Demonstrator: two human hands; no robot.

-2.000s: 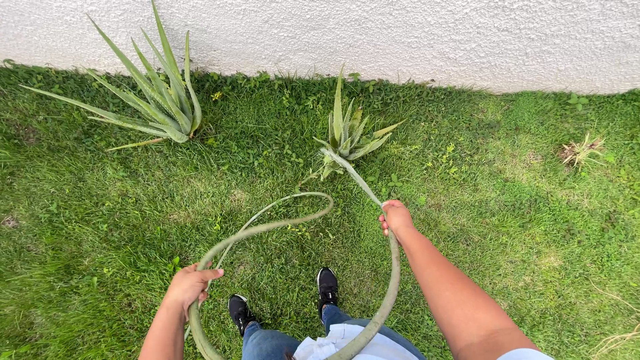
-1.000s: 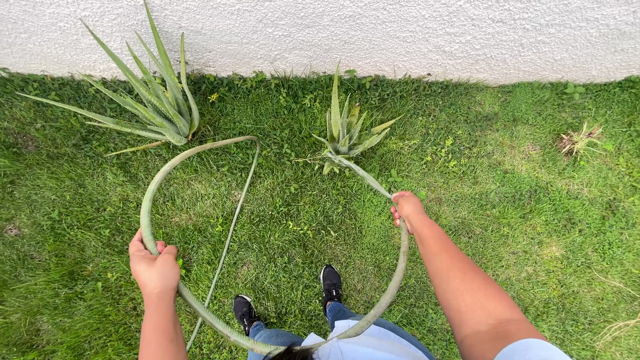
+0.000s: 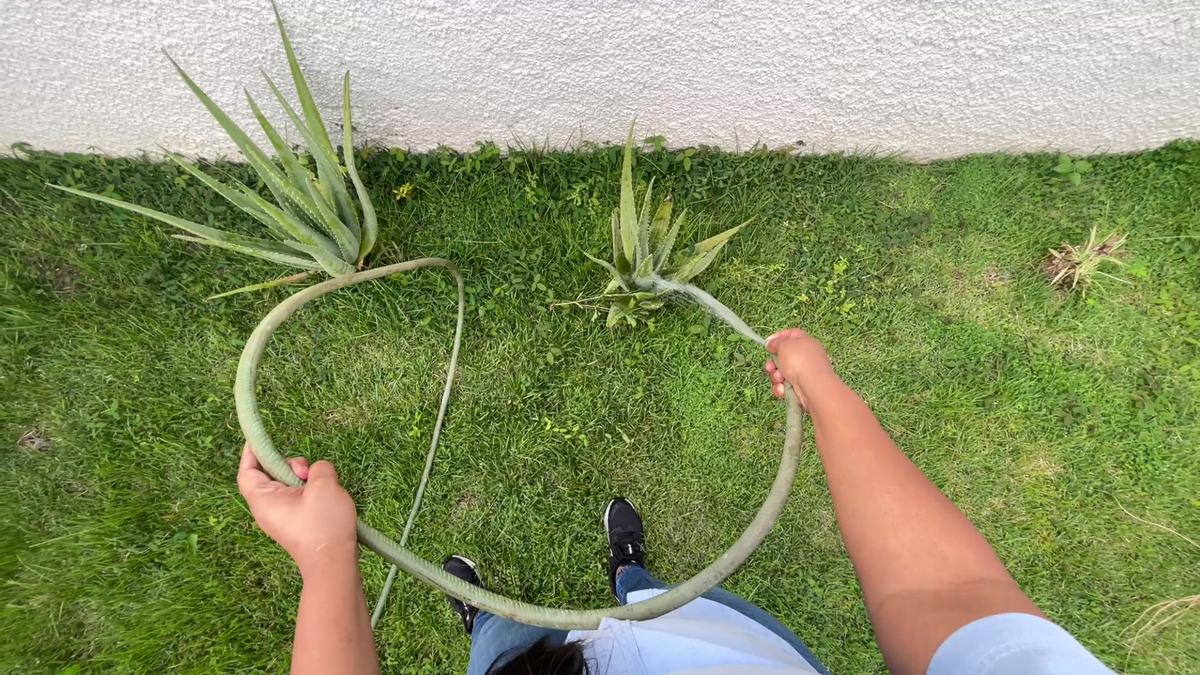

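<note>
A green garden hose (image 3: pixel 600 614) curves in front of my body from one hand to the other. My right hand (image 3: pixel 795 364) grips it near its end, and a stream of water (image 3: pixel 714 307) runs from there onto the base of a small aloe plant (image 3: pixel 647 248). At the lower left, my left hand (image 3: pixel 305 502) is closed around another part of the hose. Beyond that hand the hose loops up close to the base of a larger aloe plant (image 3: pixel 319 216), then bends back down over the grass.
A white textured wall (image 3: pixel 600 75) runs along the far edge of the grass (image 3: pixel 562 394). A small, partly dry tuft (image 3: pixel 1083 261) grows at the right. My black shoes (image 3: pixel 623 534) stand on the lawn below the hose.
My left hand first moved left and up with the hose. The hose loop, low between my hands two seconds ago, now reaches toward the larger aloe. Water keeps falling on the small aloe.
</note>
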